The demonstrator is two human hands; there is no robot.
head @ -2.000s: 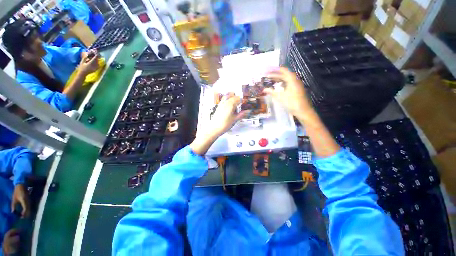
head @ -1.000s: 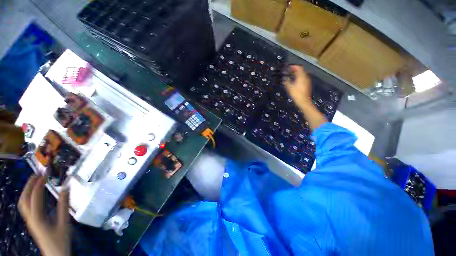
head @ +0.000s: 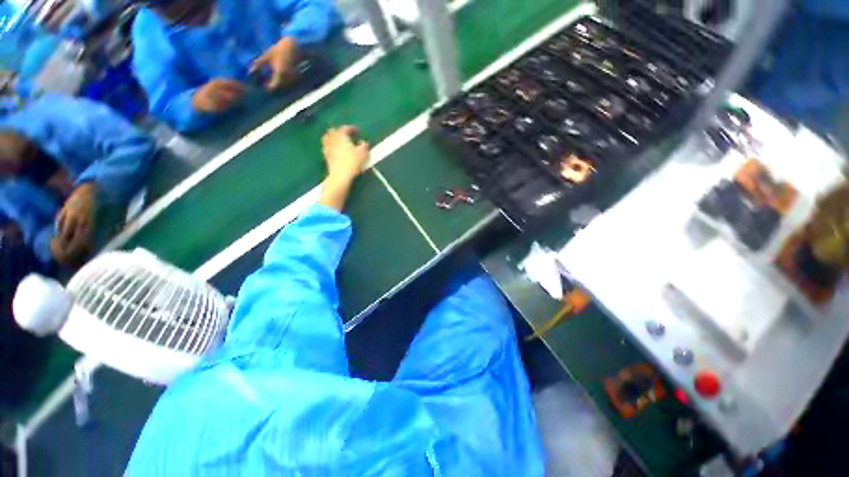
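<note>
My left hand is over the green conveyor belt, near its white edge line. Its fingers are curled around a small black part, mostly hidden and blurred. My right hand is not in view. The left blister tray at the upper right holds rows of dark parts and one orange-brown piece. Small loose parts lie beside the tray on the green bench.
The white machine base at the right bears orange-brown fixtures with dark parts and a red button. A spare fixture lies at the bench edge. A white fan is at left. Other workers' hands are across the belt.
The view has swung left from the right trays to the belt. My left hand has left the machine and is now over the belt. My right hand has gone out of view.
</note>
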